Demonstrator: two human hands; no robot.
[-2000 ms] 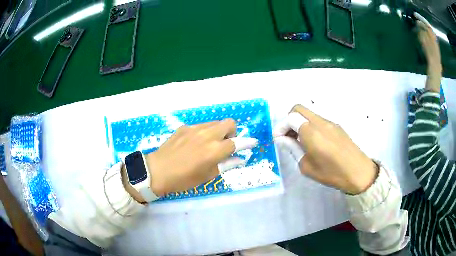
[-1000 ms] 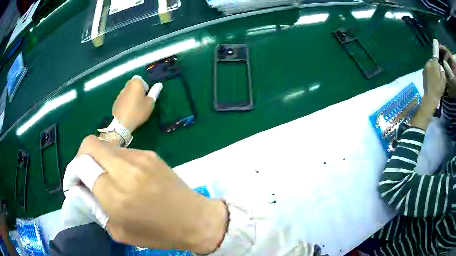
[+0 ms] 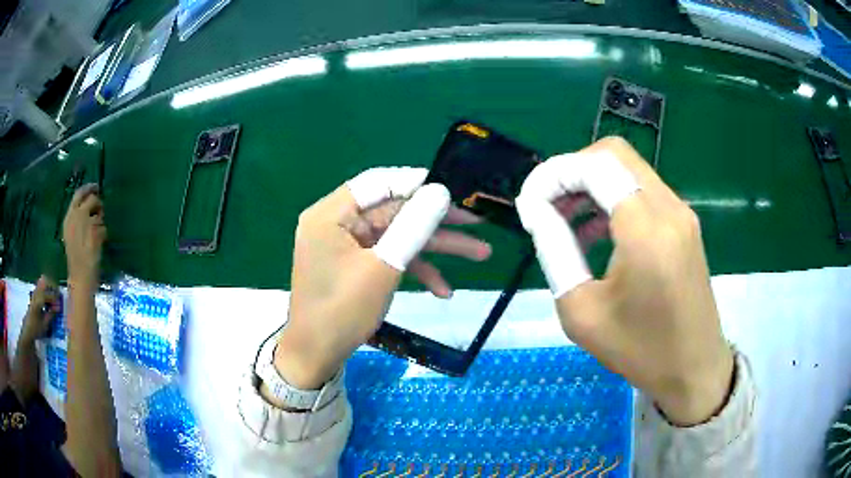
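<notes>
A black phone middle frame [image 3: 487, 166] is tilted in front of me, its solid end up with an orange patch at the corner and its open window towards me. My left hand [image 3: 350, 257], with white finger cots, grips its left side. My right hand [image 3: 627, 266], also with white finger cots, is at the right edge of the solid end with thumb and finger pinched together. A small orange-gold strip lies near these fingertips; whether they hold it is hidden. The blue carrier sheet [image 3: 495, 411] lies below, with gold flex cables along its lower row.
The green conveyor belt [image 3: 308, 121] carries other frames, one at left [image 3: 209, 187] and one behind my right hand [image 3: 627, 98]. Bagged blue sheets [image 3: 149, 322] lie left. Another person's arm [image 3: 86, 271] reaches the belt at left. Stacked blue sheets [image 3: 756, 28] are beyond the belt.
My left hand has taken the black frame off the belt and brought it above the blue sheet. My right hand has moved to the frame's solid end. The view has shifted.
</notes>
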